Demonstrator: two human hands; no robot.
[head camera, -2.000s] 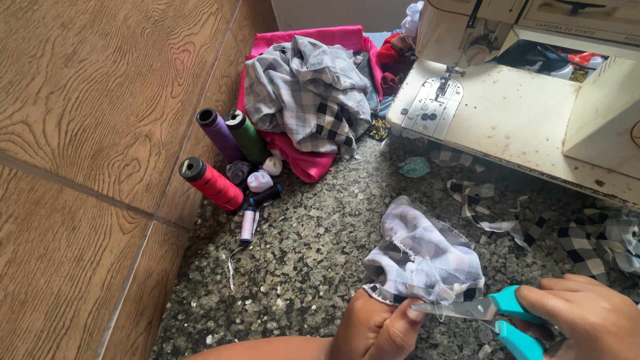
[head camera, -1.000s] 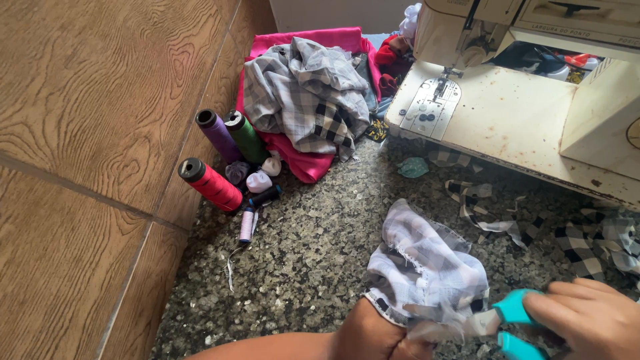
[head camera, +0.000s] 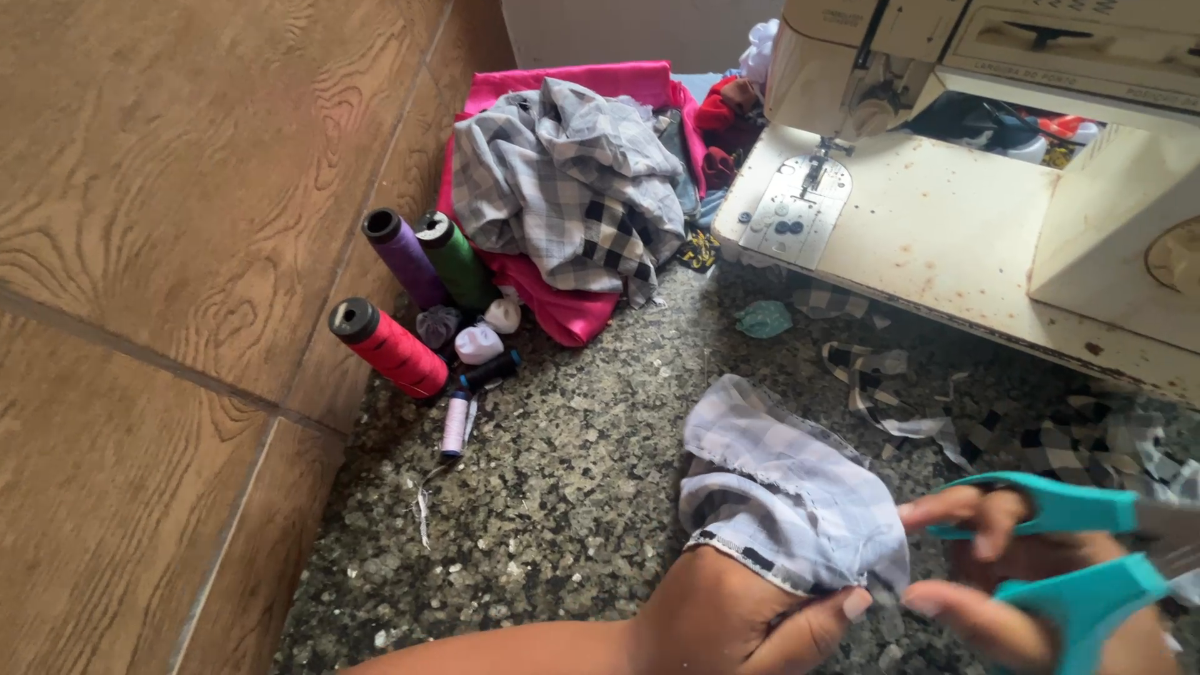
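Note:
A piece of thin grey-and-white checked fabric (head camera: 797, 487) with a stitched edge covers much of my left hand (head camera: 741, 614), whose thumb presses on its lower right edge. Just right of the fabric, my right hand (head camera: 1003, 572) holds teal-handled scissors (head camera: 1078, 506); their blades point away to the right and run out of view. The right thumb and a fingertip are close to the fabric's edge; whether they pinch it cannot be told.
A white sewing machine (head camera: 900, 234) stands at upper right. Checked scraps (head camera: 1059, 431) lie below it. Checked cloth (head camera: 572, 178) is heaped on pink fabric (head camera: 562, 314) at the back. Thread spools (head camera: 403, 352) stand near the left edge of the granite worktop (head camera: 525, 525).
The scissors' blades were at the fabric's lower edge and pointed left; now they point right, away from it. My right hand has turned, with its thumb and fingertip near the fabric.

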